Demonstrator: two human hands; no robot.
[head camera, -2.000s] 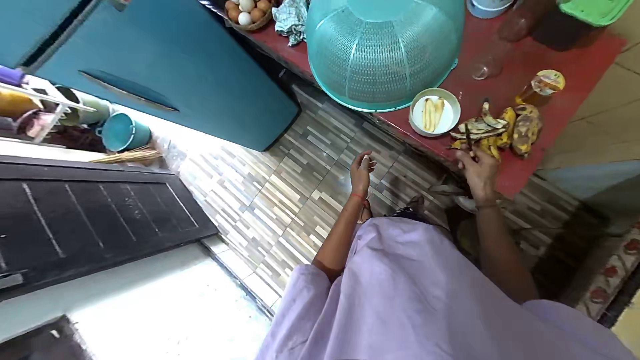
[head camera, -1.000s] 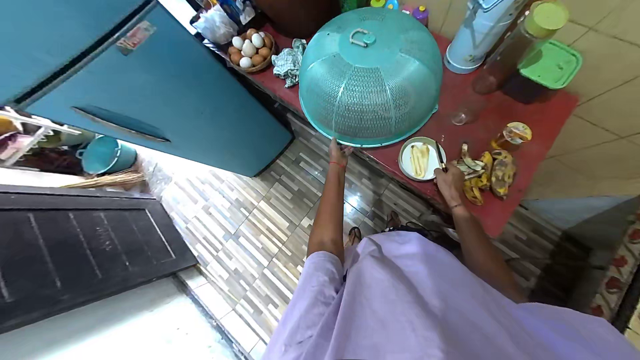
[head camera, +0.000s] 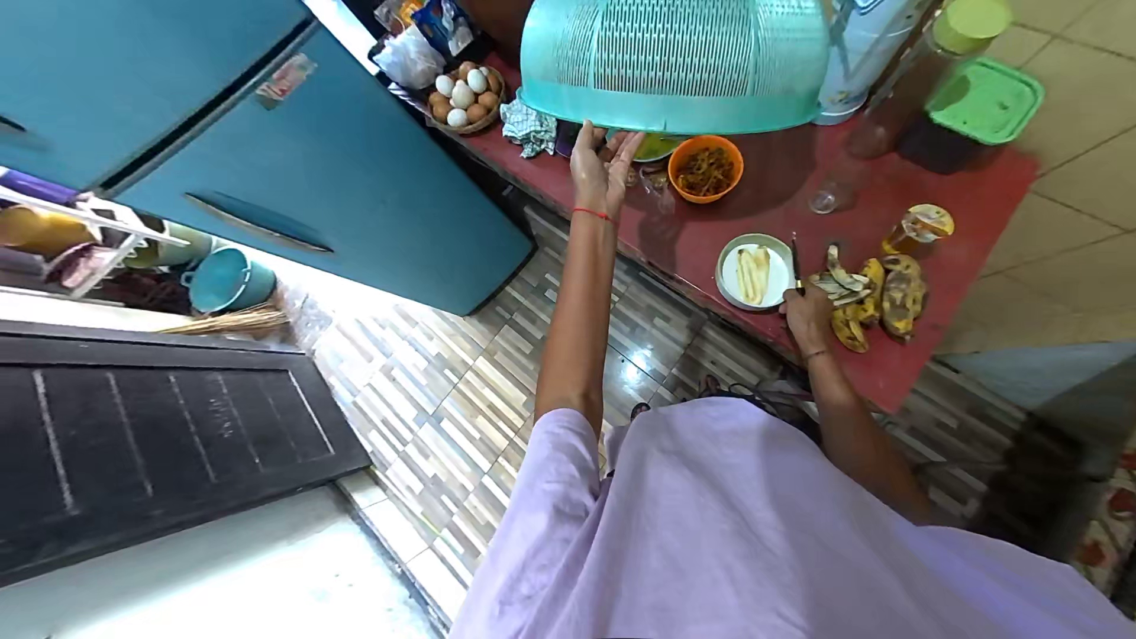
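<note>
My left hand (head camera: 605, 170) grips the near rim of a teal perforated plastic food cover (head camera: 670, 67), which is tilted up from the red table. Under its raised edge show an orange bowl of shredded brown food (head camera: 706, 169) and part of a green dish (head camera: 657, 146). My right hand (head camera: 808, 315) is closed on a knife (head camera: 796, 262), its blade pointing away from me beside a plate (head camera: 728, 275) with peeled banana pieces (head camera: 753, 274). Banana peels (head camera: 841, 282) and ripe, spotted bananas (head camera: 903, 297) lie just right of that hand.
A basket of eggs (head camera: 466, 96) and a crumpled cloth (head camera: 529, 126) sit at the table's left. Toward the right are a clear glass (head camera: 824, 200), a jar with amber contents (head camera: 919, 226), a green-lidded container (head camera: 985, 102) and a tall bottle (head camera: 932, 71). A blue refrigerator (head camera: 382, 177) stands left.
My left hand has gone from hanging over the floor to the cover's rim, and the cover is now tilted up, exposing the orange bowl. My right hand stays near the plate with the knife.
</note>
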